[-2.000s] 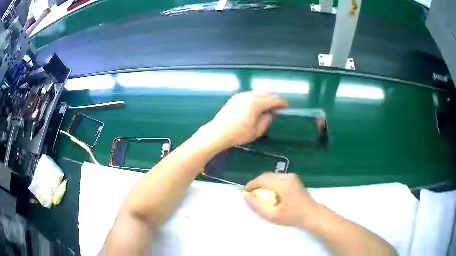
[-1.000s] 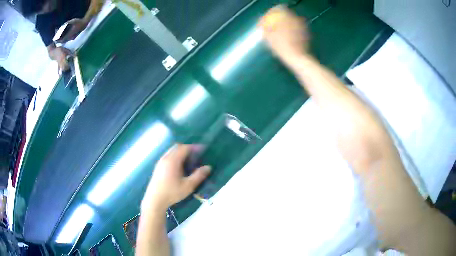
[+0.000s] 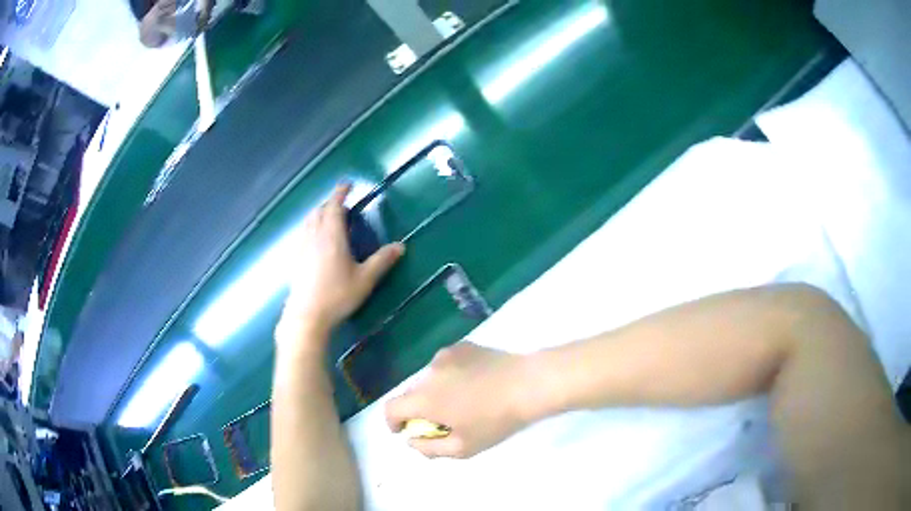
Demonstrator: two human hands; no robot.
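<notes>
My left hand (image 3: 335, 264) grips the near-left end of a phone frame (image 3: 455, 197) with thumb and fingers on its two long edges, over the green worktop (image 3: 599, 150). A second phone frame (image 3: 402, 304) lies nearer me, at the edge of the white cloth (image 3: 639, 250). My right hand (image 3: 464, 399) is closed on a small yellow tool (image 3: 426, 429) beside that frame's lower end. The tool's tip cannot be made out.
Two more frames (image 3: 190, 461) lie at the lower left, near a pale strip (image 3: 170, 419) and a yellowish cord (image 3: 195, 492). The dark conveyor belt (image 3: 220, 180) runs beyond, with a metal bracket (image 3: 408, 25). Another person's hand (image 3: 160, 22) is at the top left.
My right hand has come back from the far right to the near frame. My left hand has moved up with its frame, away from the cloth. The view has shifted slightly.
</notes>
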